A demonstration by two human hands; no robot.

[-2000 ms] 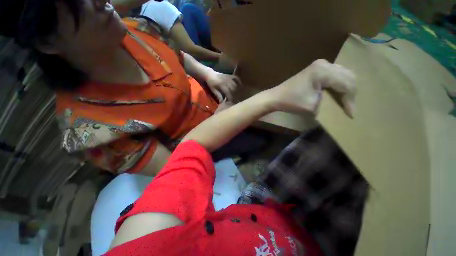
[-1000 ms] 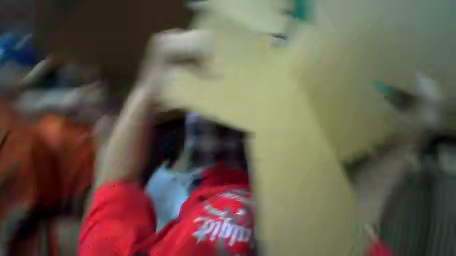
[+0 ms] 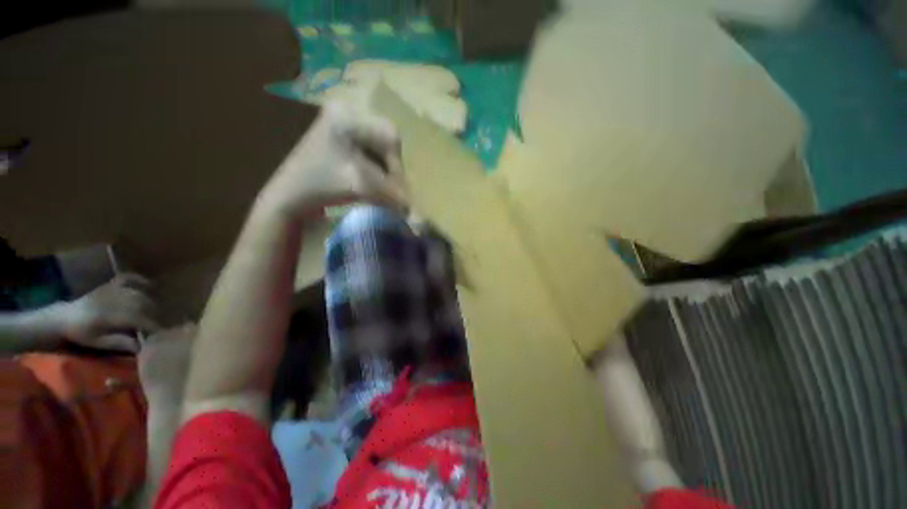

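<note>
A tan cardboard box blank (image 3: 537,398) is held up in front of me, partly folded, with a long strip running down to the bottom edge and a large panel (image 3: 656,129) rising at the upper right. My left hand (image 3: 363,159) grips the near corner of the board at its left end, above my plaid-covered lap. My right forearm shows behind the board at the lower right, but the right hand is hidden behind the cardboard.
A ridged stack of blanks (image 3: 796,368) stands at the right. A co-worker's hands (image 3: 114,313) and orange clothing are at the lower left, beside a large dark brown sheet (image 3: 139,119). Green floor (image 3: 487,84) with yellow tape marks lies beyond.
The view has swung right, bringing the stack into sight and the co-worker to the left edge. The board's large panel now stands angled at upper right. My left hand still grips the board.
</note>
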